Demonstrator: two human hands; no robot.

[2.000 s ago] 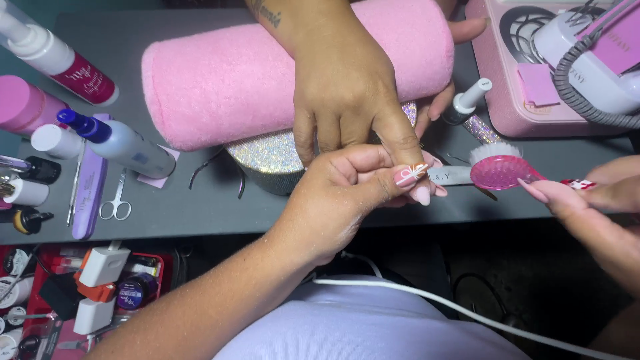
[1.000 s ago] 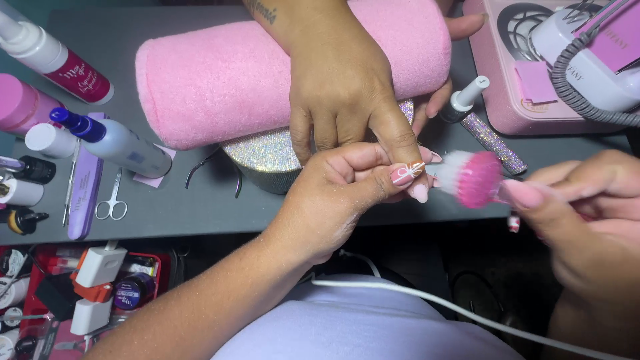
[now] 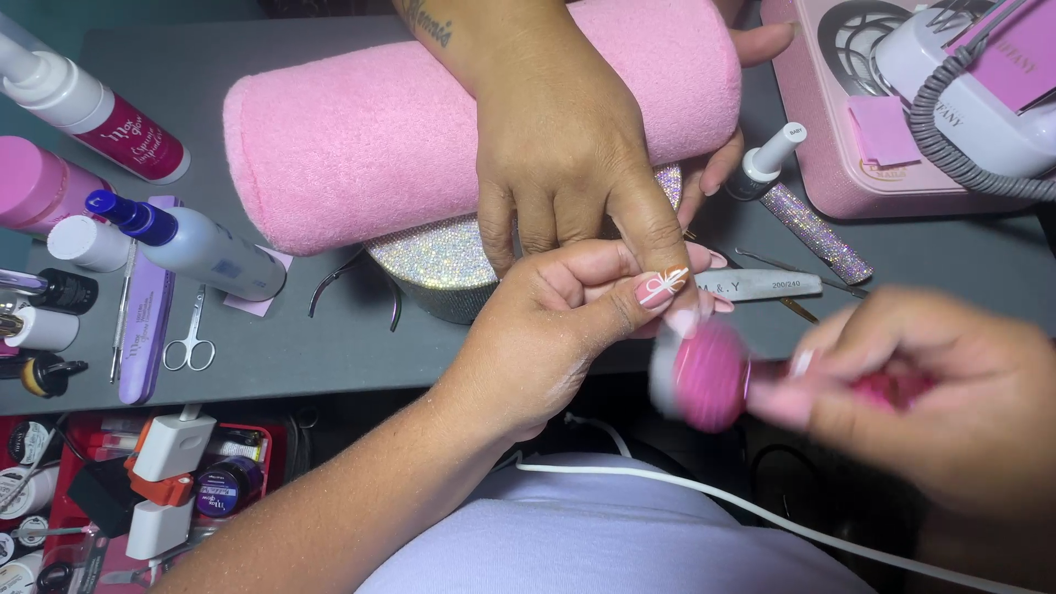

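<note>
My left hand (image 3: 536,342) holds a finger of another person's hand (image 3: 561,140), near its long pale nail. That hand lies over a pink towel-covered hand rest (image 3: 355,140), with a rhinestone-covered round stand (image 3: 437,256) beneath it. My right hand (image 3: 924,388), blurred by motion, grips a pink dust brush (image 3: 714,375) with white and pink bristles, just below the held fingertip. A nail file (image 3: 767,285) lies behind the fingers, on the grey table (image 3: 330,363). Part of the other person's second hand (image 3: 722,165) shows past the rest.
Small scissors (image 3: 191,342), a purple file (image 3: 147,330), a spray bottle (image 3: 219,252) and a foam bottle (image 3: 107,115) stand or lie at left. A polish bottle (image 3: 763,165) and pink case (image 3: 858,194) are at right. A white cable (image 3: 726,495) crosses my lap above a red tray's level.
My right hand has brought the brush left from over the nail file to the held fingertip, then lower. My left hand still holds the finger.
</note>
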